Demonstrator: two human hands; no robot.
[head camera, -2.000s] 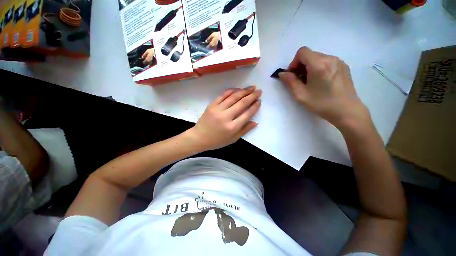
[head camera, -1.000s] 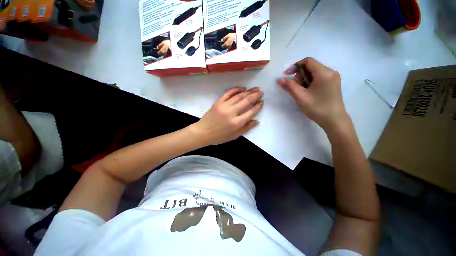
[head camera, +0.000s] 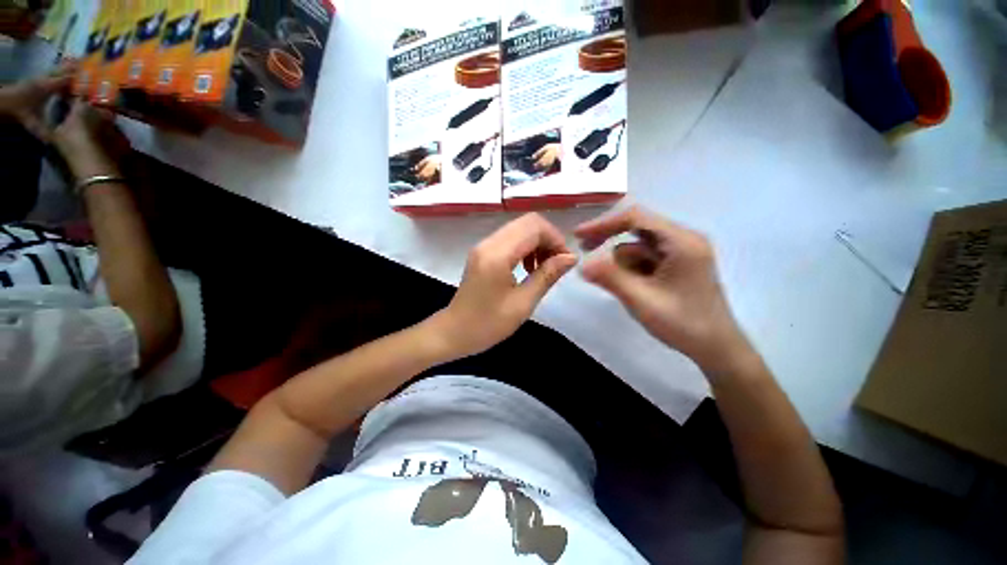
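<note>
Two white-faced retail boxes (head camera: 444, 121) lie side by side on the white table (head camera: 762, 144), pictures up, just beyond my hands. My left hand (head camera: 502, 281) is raised at the table's near edge, its thumb and index fingertip close together. My right hand (head camera: 663, 276) is just right of it, thumb and index apart, slightly blurred. Something dark shows inside the curled fingers of my right hand, too unclear to name. Whether a tiny sticker is between my left fingertips cannot be seen.
A row of orange and black boxes (head camera: 188, 66) stands at the upper left, with another person's hands (head camera: 66, 116) at its near end. A blue and orange tape dispenser (head camera: 892, 68) is at the upper right. A brown carton (head camera: 950, 331) is at the right edge.
My left hand has lifted from lying flat, its fingertips now pinched. My right hand has moved left beside it. The view has shifted, showing more of the boxes and the neighbour's hands.
</note>
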